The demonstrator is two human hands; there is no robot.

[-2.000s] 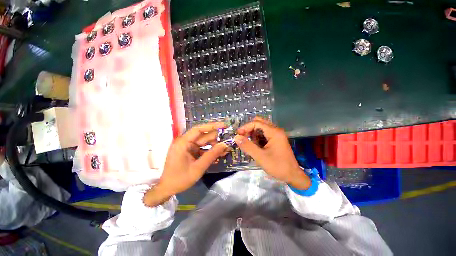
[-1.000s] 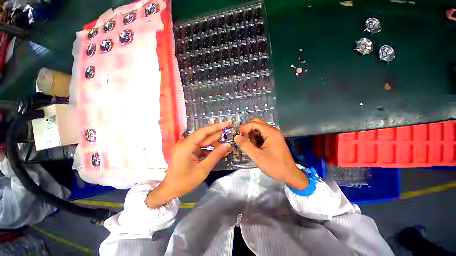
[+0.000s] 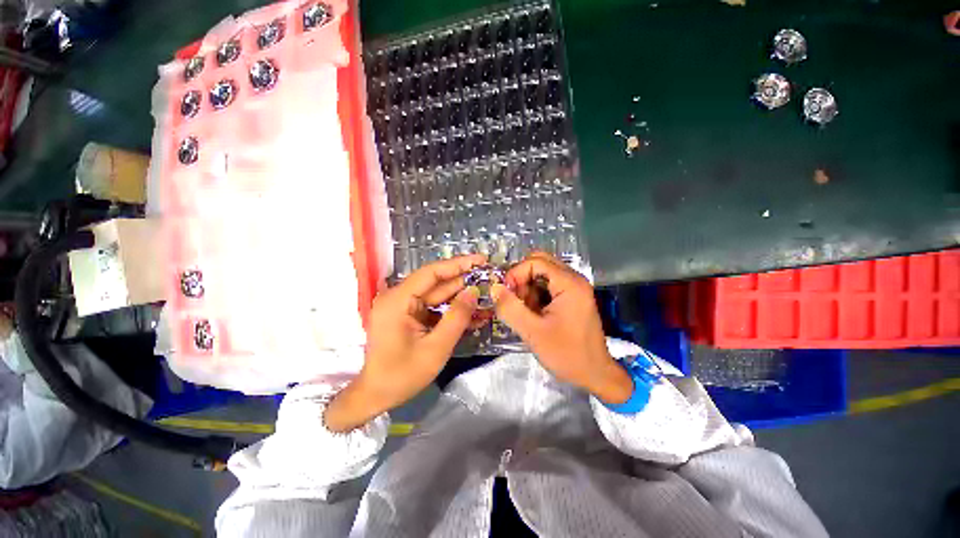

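Note:
My left hand (image 3: 413,324) and my right hand (image 3: 555,319) meet over the near end of the clear component tray (image 3: 474,137). Both hold one small silver round unit (image 3: 484,281) between fingertips and thumbs. The fingers cover much of it, and I cannot tell whether a small part is on it. The tray's far pockets look dark, its near ones brighter. A blue wristband (image 3: 640,385) is on my right wrist.
Left, a red tray (image 3: 363,158) under a whitish sheet (image 3: 263,210) holds several round units. Three silver units (image 3: 772,90) and specks of debris (image 3: 632,143) lie on the green bench. An empty red tray (image 3: 842,305) sits over a blue bin (image 3: 811,394). A black hose (image 3: 53,368) curves at left.
Both thumbs have come closer together on the round unit, which now sits level between the hands. The view has shifted slightly. The trays and loose units keep their places.

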